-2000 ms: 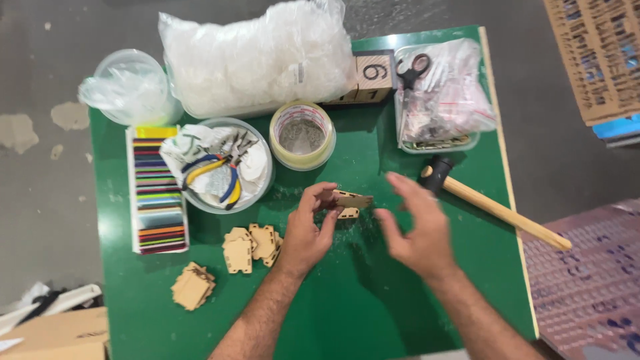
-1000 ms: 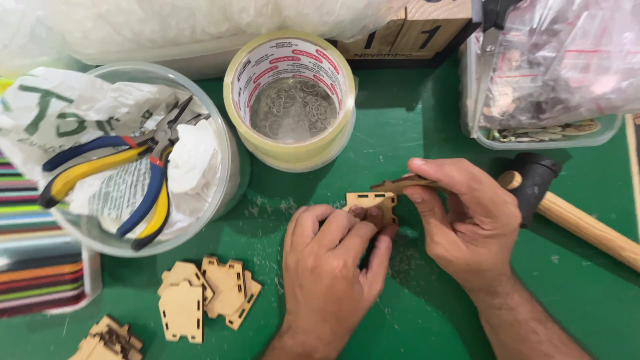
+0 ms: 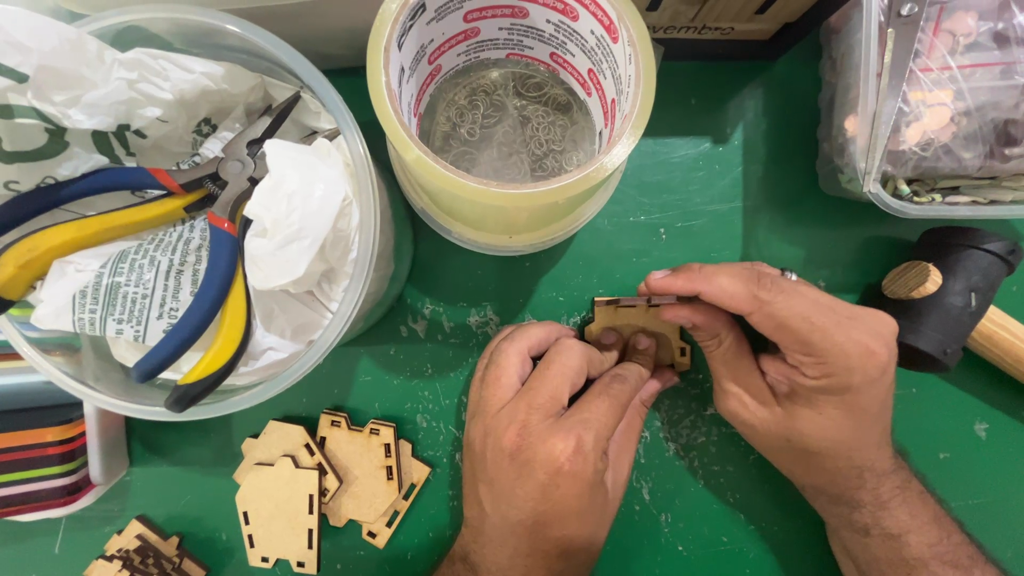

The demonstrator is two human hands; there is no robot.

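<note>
My left hand (image 3: 552,424) presses a slotted flat wooden piece (image 3: 640,340) down against the green table, fingertips on its face. My right hand (image 3: 784,360), with a ring on one finger, pinches a second thin wooden piece (image 3: 632,302) between thumb and forefinger. That piece stands on edge along the far side of the flat one, touching it; whether its tabs sit in the slots cannot be told. Left of my hands, several loose slotted wooden pieces (image 3: 280,512) overlap in a pile, and a smaller stack of wooden parts (image 3: 144,552) lies at the bottom left.
A clear round tub (image 3: 372,240) holds pliers (image 3: 236,172) and crumpled plastic. A tape roll (image 3: 512,204) surrounds small metal rings. A black-headed mallet (image 3: 944,304) lies at right, below a clear plastic box (image 3: 952,210) of bags. Colored strips (image 3: 48,456) fill a white tray at left.
The view has come much closer. The piece in my right hand has moved down from above the flat piece to its far edge. My left fingers now press on the flat piece.
</note>
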